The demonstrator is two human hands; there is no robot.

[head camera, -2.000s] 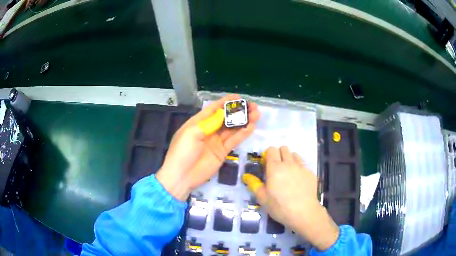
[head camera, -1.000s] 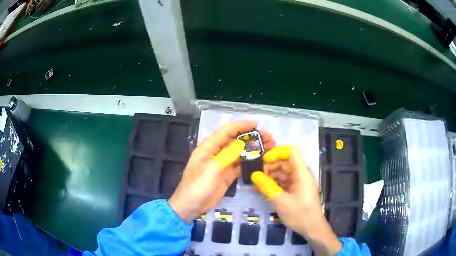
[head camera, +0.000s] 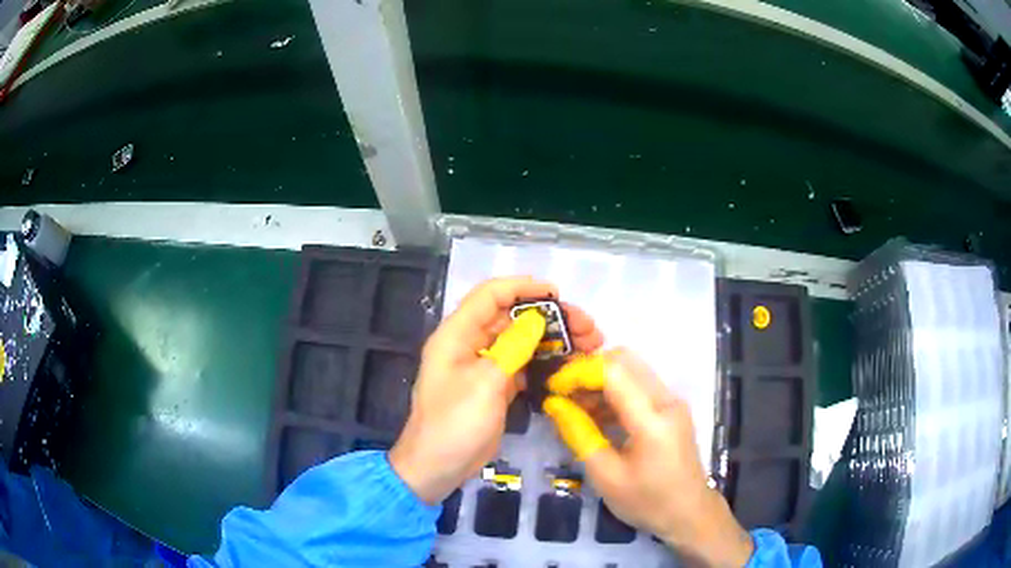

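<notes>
My left hand (head camera: 471, 383), with a yellow finger cot on the thumb, holds a silver-rimmed watch housing (head camera: 554, 330) over the blister tray. The thumb covers part of its open inside. My right hand (head camera: 626, 427), with yellow cots on thumb and finger, pinches a dark display module (head camera: 538, 383) at the housing's lower edge; the fingers partly hide it. The blister tray (head camera: 654, 277) below holds rows of black display modules (head camera: 557, 516) with gold-yellow tabs.
A black foam tray (head camera: 294, 372) shows on both sides of the blister tray, with a yellow sticker (head camera: 762, 317) at right. Stacked blister trays (head camera: 953, 388) stand far right, beside a white scrap (head camera: 831, 438). A pale post (head camera: 383, 122) rises before the green belt (head camera: 621, 122).
My right hand has taken a display module from the tray and brought it to the housing. My left hand has lowered the housing, its thumb now over the inside.
</notes>
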